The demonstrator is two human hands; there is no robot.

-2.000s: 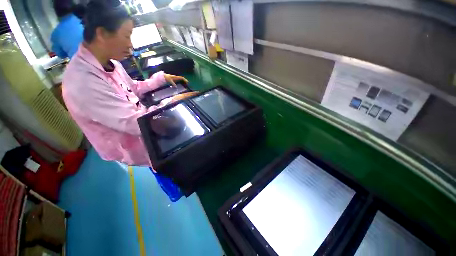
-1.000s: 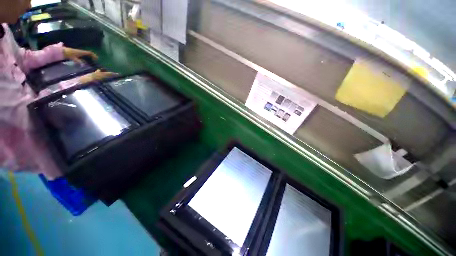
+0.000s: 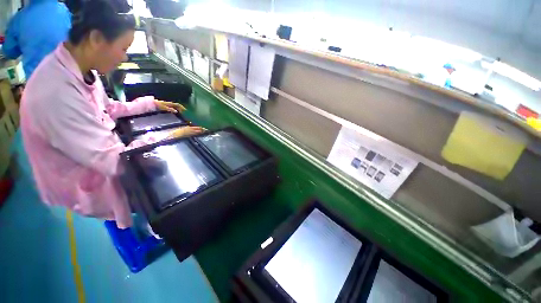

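Note:
A black foam tray (image 3: pixel 249 273) lies on the green bench at the bottom, cut off by the lower edge. It holds two tablets side by side. The left tablet (image 3: pixel 314 257) has a bright white screen. The right tablet (image 3: pixel 397 287) has a greyer screen and is partly out of the picture. A small white label-like piece (image 3: pixel 267 242) shows at the tray's left side. Neither of my hands is in view.
A stack of foam trays (image 3: pixel 219 207) with two dark-screened tablets stands ahead left on the green bench (image 3: pixel 296 177). Beyond it a person in a pink smock (image 3: pixel 77 136) works at another tray. An instruction sheet (image 3: pixel 374 160), yellow paper (image 3: pixel 483 145) and white pouch (image 3: pixel 507 234) hang along the rack.
The view swung right, then partly back left. The near tray has shifted lower in the picture than one second ago. The person in pink is more fully in view again.

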